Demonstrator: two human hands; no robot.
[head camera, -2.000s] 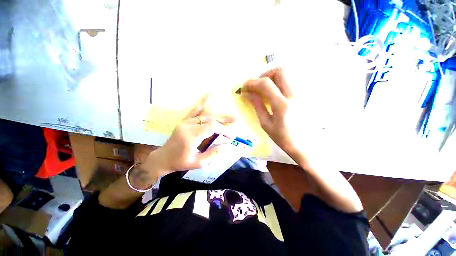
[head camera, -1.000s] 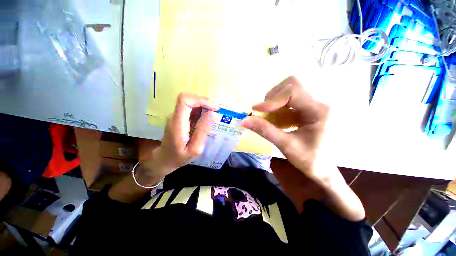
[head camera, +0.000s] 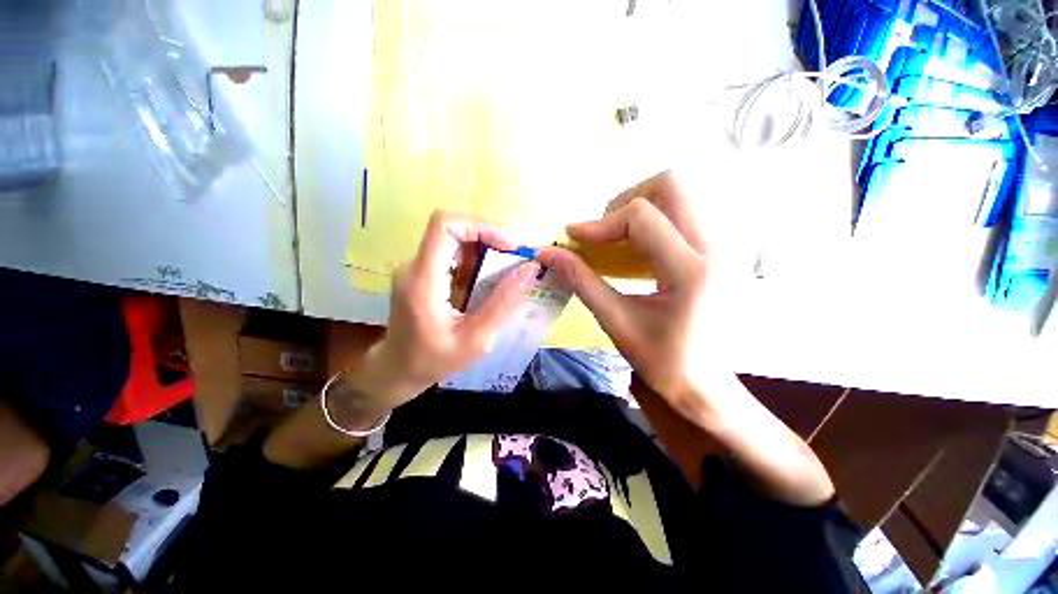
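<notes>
A slim white retail box (head camera: 511, 327) with a blue end is held at the table's front edge, over the lap. My left hand (head camera: 435, 296) grips it from the left, thumb and finger near its blue end. My right hand (head camera: 650, 273) touches the blue end with its thumb and fingertip. A curled bright yellow piece (head camera: 613, 258) is held within my right hand. Whether a sticker is at the fingertips cannot be told. Flat pale yellow sheets (head camera: 400, 174) lie on the table behind the hands.
A coiled white cable (head camera: 775, 114) lies back right beside a pile of blue-and-white boxes (head camera: 937, 174). A tiny dark piece (head camera: 628, 114) lies on the table. Clear plastic trays (head camera: 174, 122) are at left. Cartons (head camera: 276, 357) and a red object (head camera: 151, 360) are below the table.
Since two seconds ago, the box has come upright between both hands and my right hand has moved to its blue end. In the last second, the fingertips have closed together there.
</notes>
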